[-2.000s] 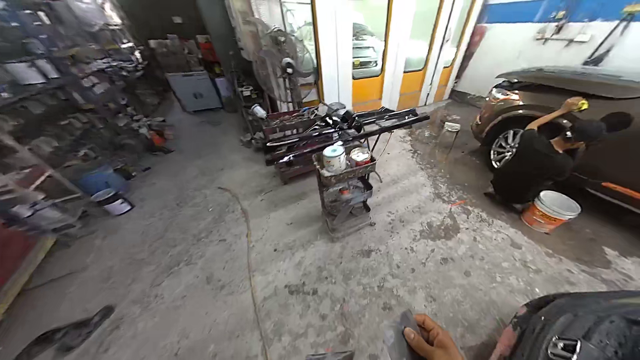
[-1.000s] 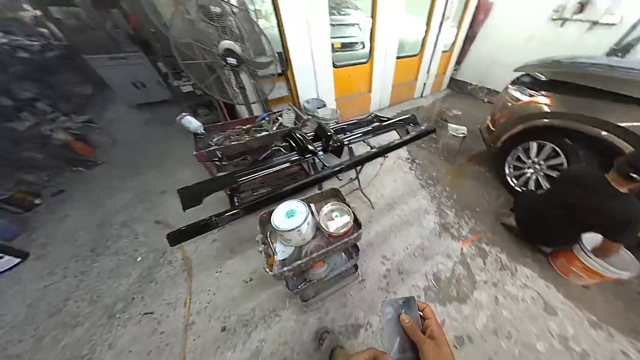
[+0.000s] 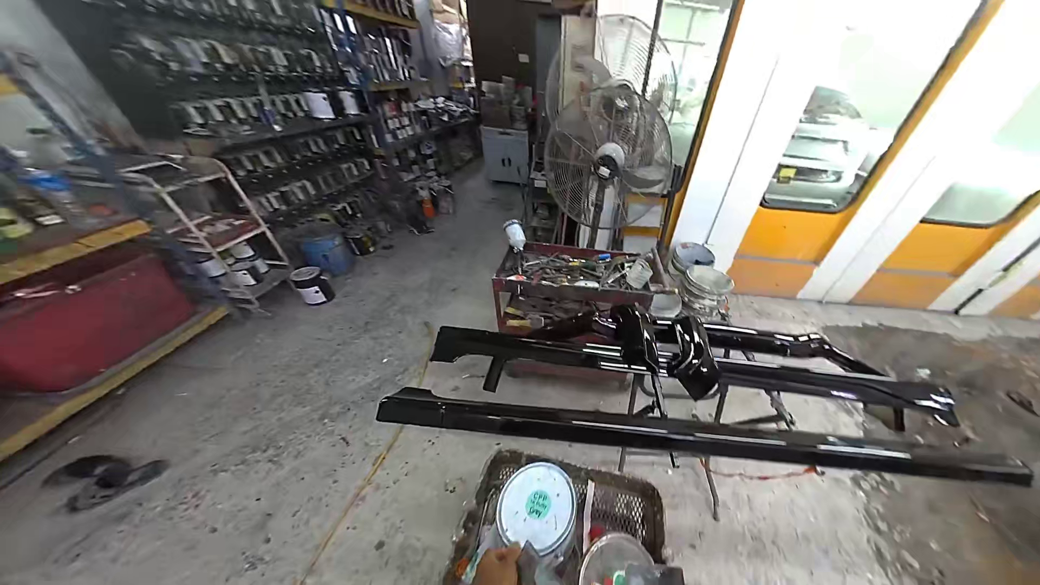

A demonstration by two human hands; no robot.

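Observation:
One of my hands, apparently the left hand [image 3: 497,566], reaches into view at the bottom edge, at the near side of a round tin [image 3: 538,505] with a pale lid and green label. Grey and clear material lies by its fingers; whether they grip it is unclear. The tin stands in a dirty mesh-floored basket tray [image 3: 626,496] beside a round clear-topped container [image 3: 615,559]. A dark flat edge [image 3: 654,575] shows right of that container, cut off by the frame. My right hand is not visible.
Glossy black car trim pieces [image 3: 691,439] lie across stands just beyond the tray. Behind them are a red tool cart [image 3: 573,288], stacked buckets [image 3: 707,284] and a pedestal fan [image 3: 609,158]. Shelves of cans [image 3: 284,146] line the left. Black sandals [image 3: 104,479] lie on the floor.
A hand is now at the tin; a second ago both hands were at a grey flat plate, right of the tray. The view has swung left, and the crouching person and brown car are out of it.

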